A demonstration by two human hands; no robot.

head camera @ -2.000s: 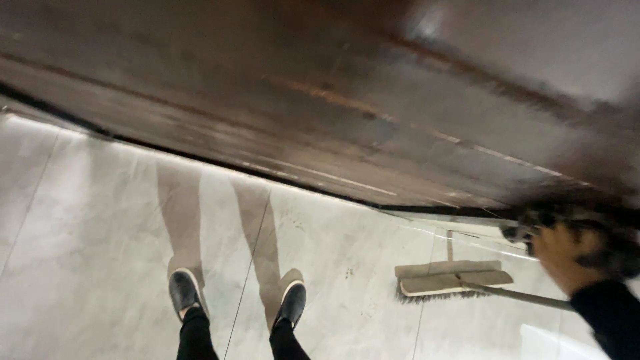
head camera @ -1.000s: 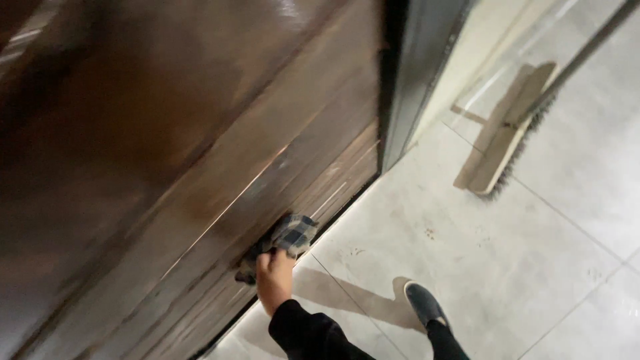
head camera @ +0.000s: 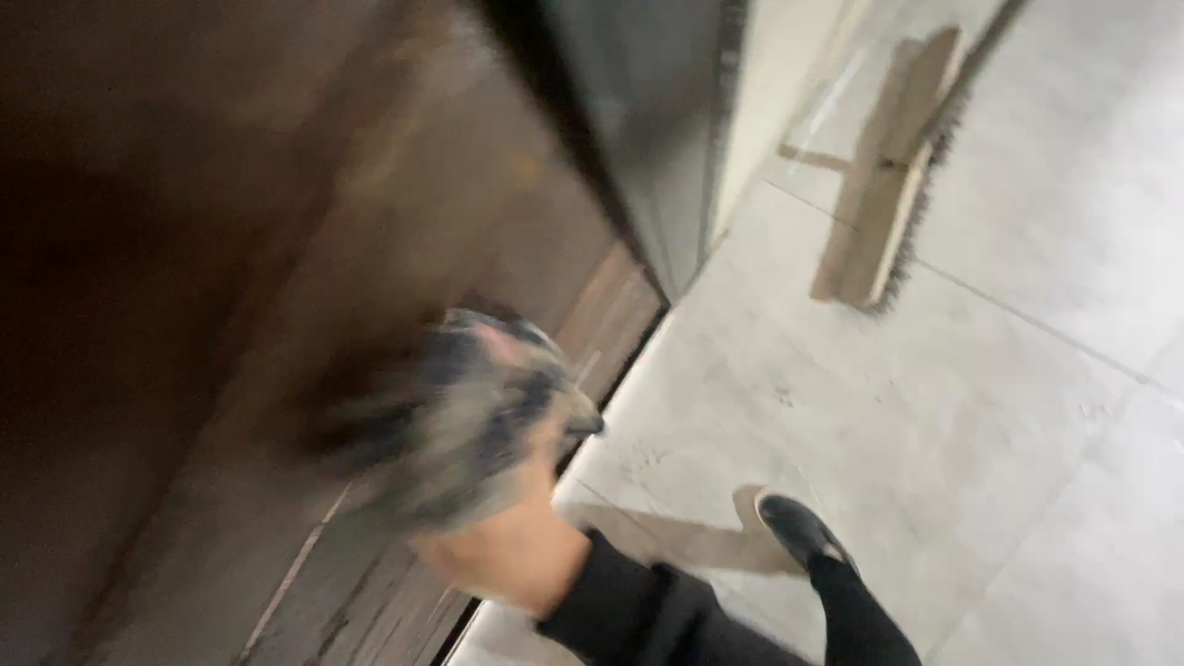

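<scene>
My right hand (head camera: 518, 536), in a black sleeve, grips a checked cloth (head camera: 472, 416) at the lower middle of the view. Both are motion-blurred, and the cloth covers much of my fingers. The cloth lies over a dark brown wood-look panel (head camera: 231, 277), near its bottom edge; whether it touches the surface there cannot be told. My left hand is out of the picture.
A push broom (head camera: 879, 185) rests on the pale tiled floor (head camera: 1017, 462) at the upper right. A grey frame (head camera: 638, 120) stands beside the panel. My foot in a dark slip-on shoe (head camera: 795, 527) is at the lower right.
The view has turned strongly since two seconds ago. My right hand still has the cloth; one second ago the cloth was low on the panel by the floor edge and showed more sharply.
</scene>
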